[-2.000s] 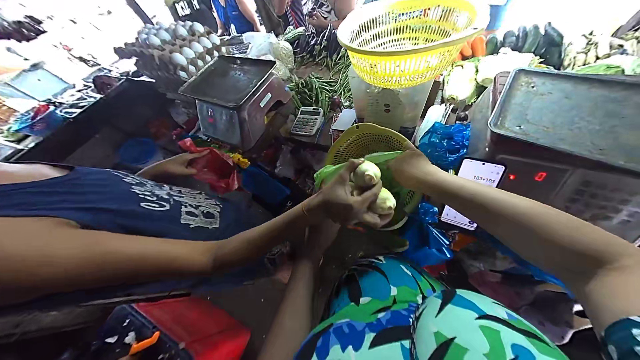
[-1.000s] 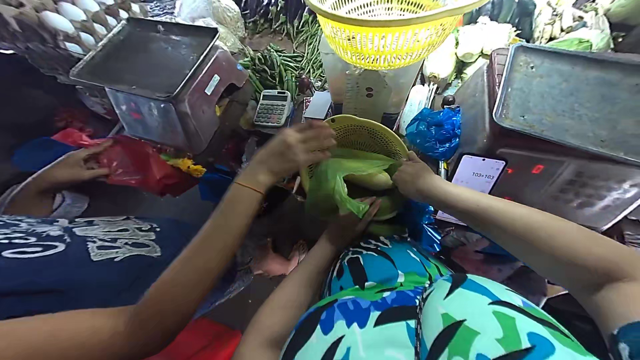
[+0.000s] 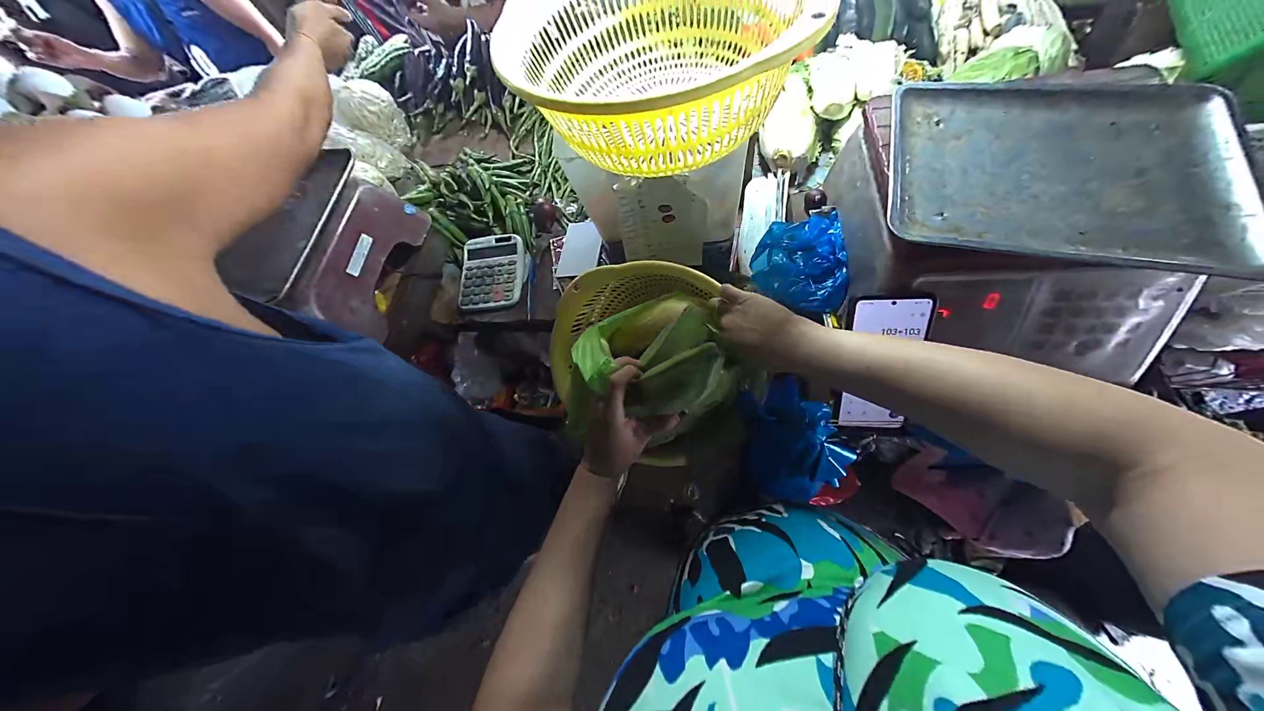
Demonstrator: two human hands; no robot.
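Note:
A thin green plastic bag [image 3: 681, 370] lies in and over a yellow-green perforated basket [image 3: 585, 296] in front of me. Pale vegetables show through the bag; their kind is hard to tell. My left hand [image 3: 624, 425] grips the bag's near left side, fingers at its mouth. My right hand [image 3: 755, 321] holds the bag's right edge by the basket rim, its fingertips partly hidden. Right beside my right forearm rests a phone [image 3: 889, 321] with a lit screen.
Ahead, a large yellow basket [image 3: 662, 123] sits on a scale. A metal scale tray [image 3: 1066, 178] is at right, blue plastic bags [image 3: 802, 262] nearer. A calculator [image 3: 492, 272] and green beans [image 3: 484, 193] lie left of centre. A co-worker in dark blue [image 3: 247, 474] leans in close at left, arm reaching forward.
Two seconds ago the co-worker's hand held pale round vegetables over the basket; it has since withdrawn and now reaches far forward at upper left. My hands stay on the green bag.

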